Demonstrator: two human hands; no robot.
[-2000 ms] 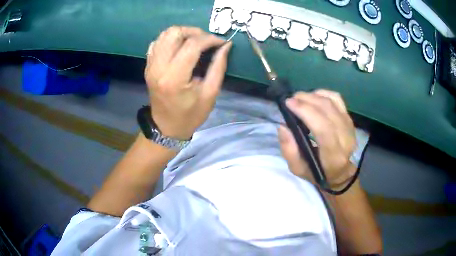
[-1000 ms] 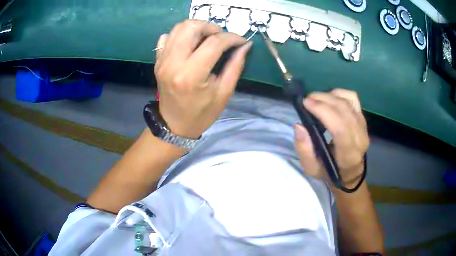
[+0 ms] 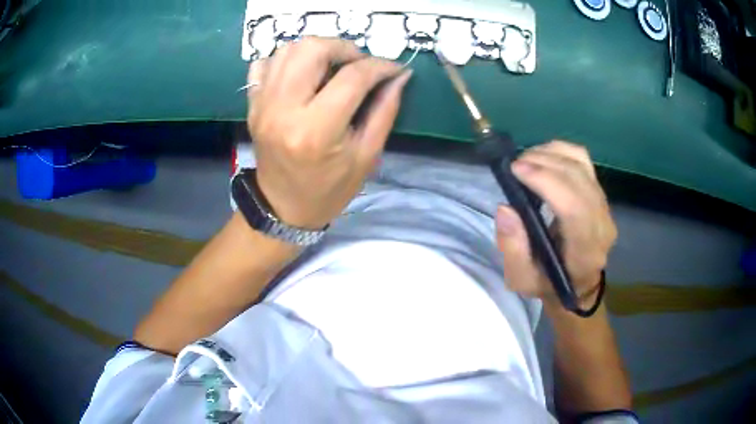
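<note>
A silver-grey metal strip (image 3: 398, 18) with a row of cut-outs lies on the green mat at the top. My right hand (image 3: 559, 219) holds the black soldering iron (image 3: 530, 215) like a pen; its brass-coloured barrel points up and left, with the tip at the strip's lower edge, right of the middle. My left hand (image 3: 319, 124) pinches a thin strand of solder wire (image 3: 411, 60) between thumb and forefinger. The wire's end reaches the strip close beside the iron's tip. My left fingers cover part of the strip's lower left edge. What lies in my left palm is hidden.
Several round disc parts (image 3: 652, 20) lie at the top right. Thin tweezers (image 3: 670, 58) lie beside them. A black stand with shiny crumpled contents (image 3: 709, 37) is at the far right. A blue bin (image 3: 83, 172) is below the mat's edge on the left.
The strip, discs and tweezers have shifted left in view. The wire and iron tip now meet the strip at a cut-out further right along it than two seconds ago.
</note>
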